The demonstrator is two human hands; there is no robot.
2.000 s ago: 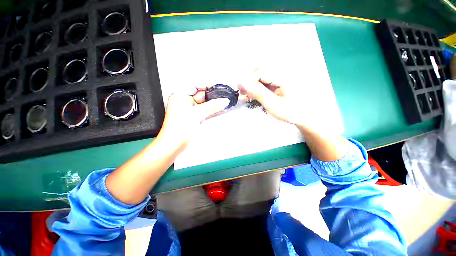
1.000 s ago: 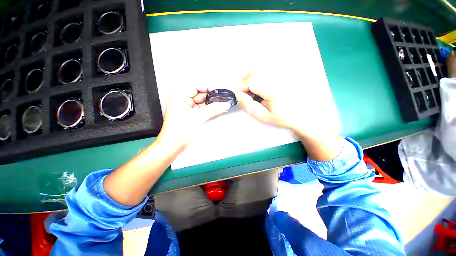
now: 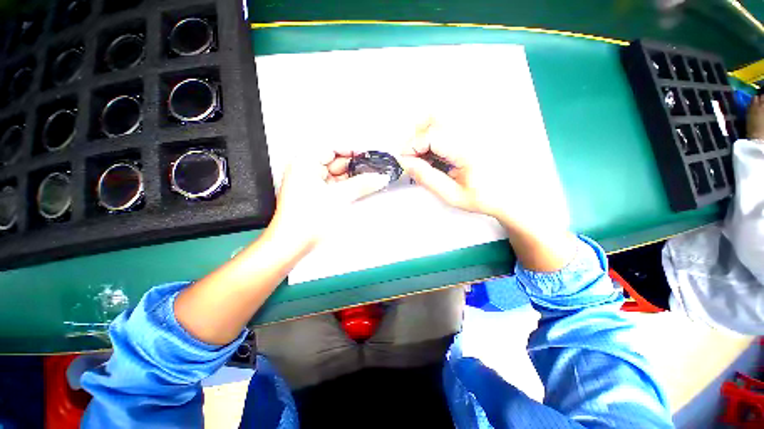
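Note:
My left hand point(image 3: 318, 194) holds a round black watch case point(image 3: 374, 166) tilted on its edge between thumb and fingers, over the white paper sheet point(image 3: 469, 92). My right hand point(image 3: 452, 180) is at the right side of the case, its thumb and fingertips at the case's right edge. Whether a small part sits between these fingertips is too small and overexposed to tell. The dark specks behind my right hand are mostly hidden.
A large black foam tray point(image 3: 243, 126) with round watches in square pockets stands at the left. A second black foam tray point(image 3: 683, 188) stands at the right on the green bench point(image 3: 586, 126). Beyond it a person's pale sleeve point(image 3: 737, 243) and hand show at the right edge.
My right hand has moved left from the speck pile to the case's edge. The case stays in my left hand, slightly turned. A person's hand now shows at the far right.

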